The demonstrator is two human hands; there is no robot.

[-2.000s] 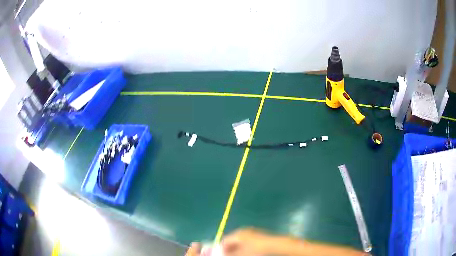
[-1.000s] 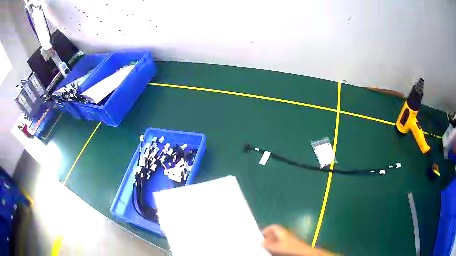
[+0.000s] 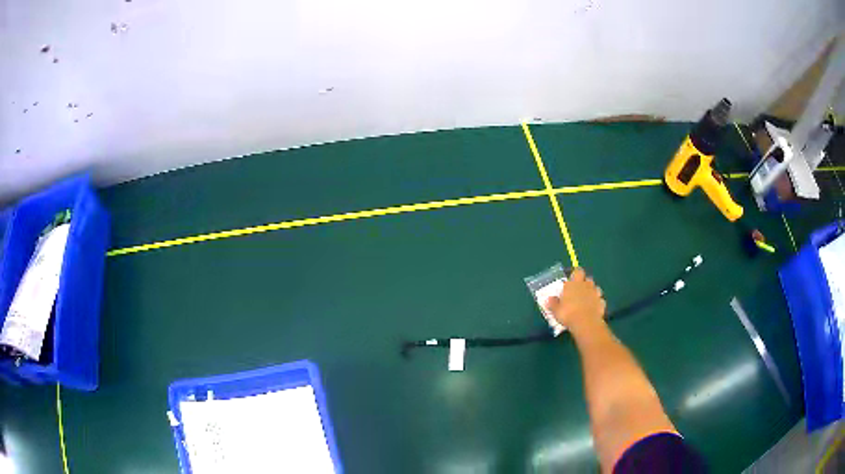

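My right hand [image 3: 580, 301] reaches in from the lower right. Its thumb and fingers close on the right side of a small clear zip-lock bag [image 3: 548, 290] with white contents. A single black cable [image 3: 505, 343] lies on the green bench mat, curving up to the right, and my hand covers part of it. It has a white tag [image 3: 457, 355] near its left end and small white pieces near its right end. A printed white sheet [image 3: 259, 430] lies over the shallow blue tray [image 3: 245, 378] at the lower left. My left hand is out of the picture.
A yellow heat gun [image 3: 699, 171] rests at the back right, with a small dark roll [image 3: 757, 243] beside it. A steel ruler [image 3: 760, 347] lies at the right. Blue bins holding papers stand at the far left [image 3: 86, 278] and right edge [image 3: 809, 338].
The white sheet that was over my hand's left side now lies on the tray, covering the harnesses. My right hand has moved from the bench's front to the bag. The view has turned.
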